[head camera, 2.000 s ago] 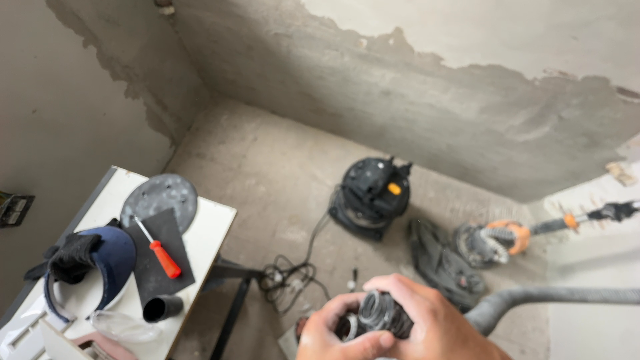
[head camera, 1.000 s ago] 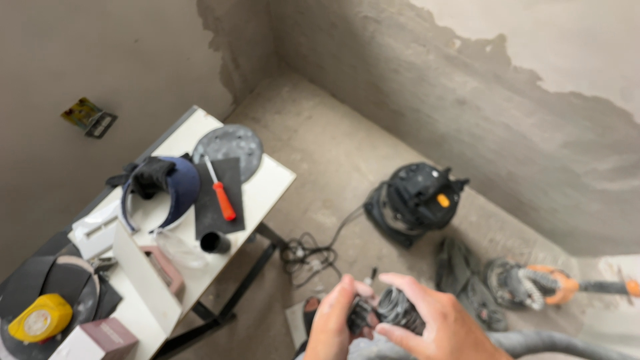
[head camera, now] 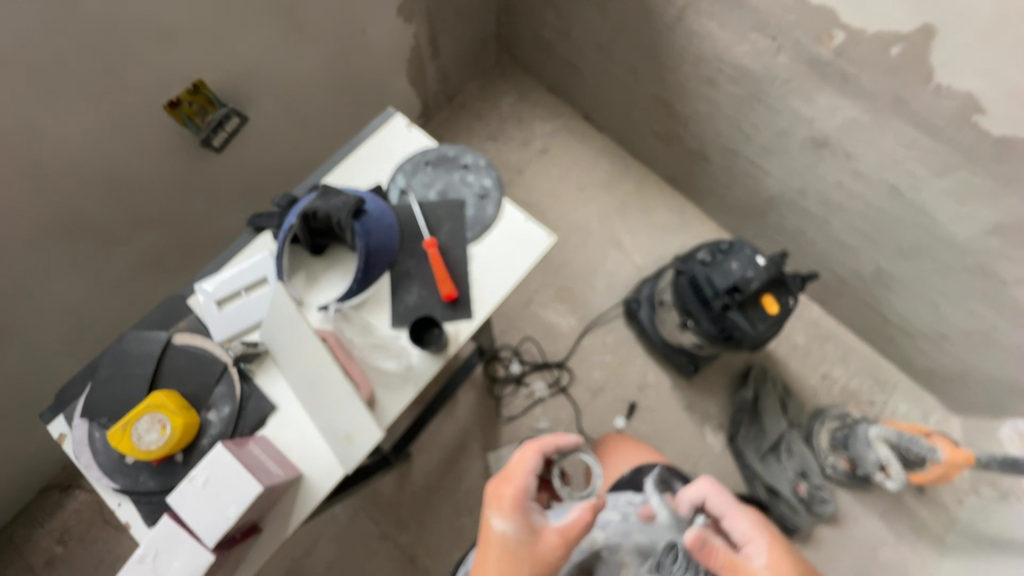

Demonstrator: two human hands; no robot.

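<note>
Near the bottom centre my left hand [head camera: 532, 504] holds a light grey ring-shaped part [head camera: 576, 474] between thumb and fingers, its opening facing me. My right hand [head camera: 732, 524] is apart from it, to the right, pinching a small grey piece that I cannot make out. Just below the right hand is a ribbed grey hose end [head camera: 676, 558], partly hidden; whether the hand holds it too is unclear. Both hands are over my lap. On the white table to the left, a screwdriver with a red handle [head camera: 440, 270] lies on a black sheet [head camera: 406, 284].
The table [head camera: 520, 240] also bears a round grey disc [head camera: 452, 180], a blue visor [head camera: 380, 240], a yellow tape measure [head camera: 154, 426] and boxes [head camera: 216, 492]. A black vacuum cleaner [head camera: 720, 300], a tangled cable [head camera: 524, 372], dark cloth [head camera: 772, 456] and an orange-and-grey sander [head camera: 896, 456] are on the floor.
My hands were close together around the ribbed dark part; now they are apart, with the ring in the left one. The view has swung left, showing more of the table.
</note>
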